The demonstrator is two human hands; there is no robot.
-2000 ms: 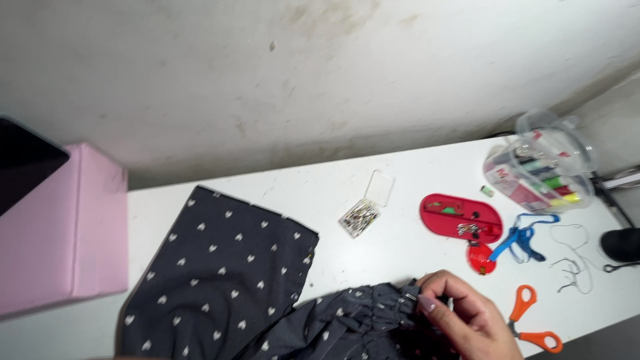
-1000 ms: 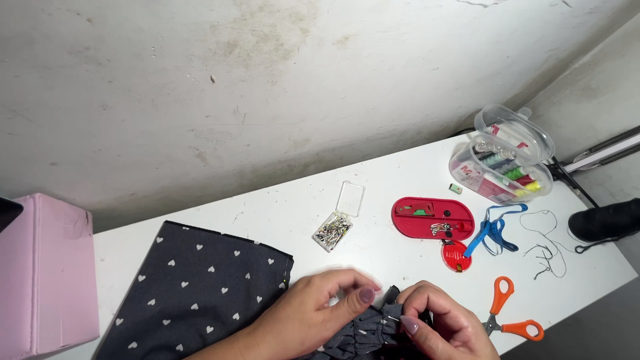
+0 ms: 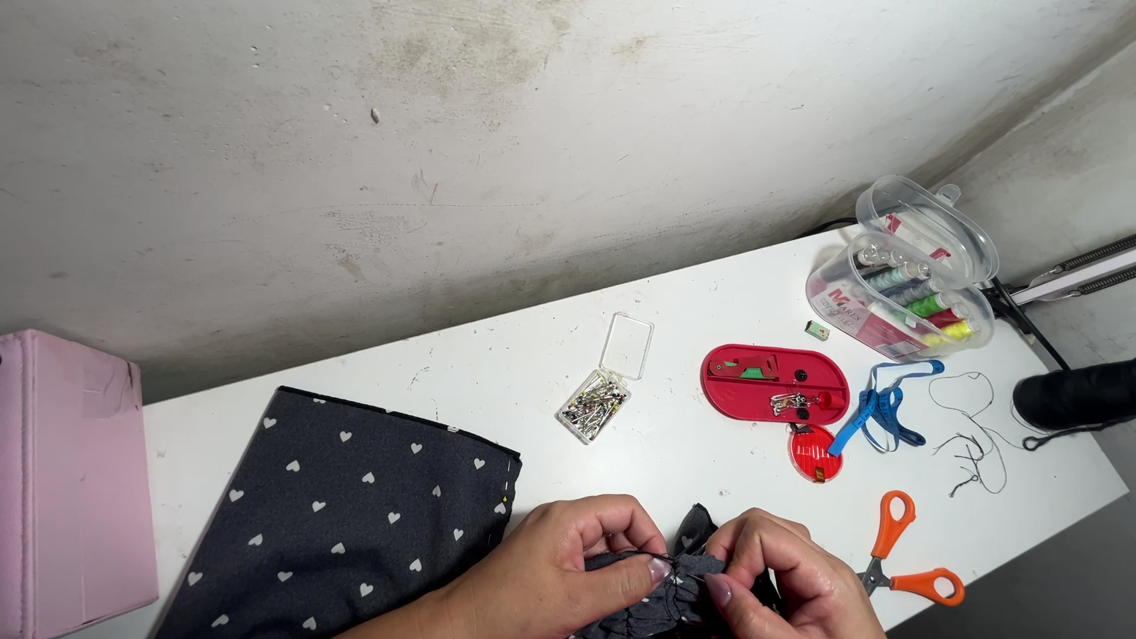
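Dark grey fabric with white hearts [image 3: 355,515] lies at the left of the white table, a yellow-headed pin near its right edge. Its gathered part [image 3: 652,599] is pinched between both hands at the bottom centre. My left hand [image 3: 568,568] holds the gathers with thumb and fingers. Close beside it, my right hand [image 3: 785,577] grips the right side of the same gathers; a thin pin or needle seems to show by its thumb, too fine to tell which. A clear box of pins [image 3: 593,406] stands with its lid raised beyond the hands.
On the table's right are a red sewing kit tray [image 3: 775,383], a red round case [image 3: 815,454], a blue tape measure [image 3: 879,413], loose thread [image 3: 976,444], orange-handled scissors [image 3: 892,555], a black thread spool [image 3: 1074,395] and a tub of thread spools [image 3: 901,297]. A pink box [image 3: 75,484] stands left.
My left hand, out of view two seconds ago, has come onto the gathers beside my right hand. Both hands have since drawn close together on the fabric. The view has shifted.
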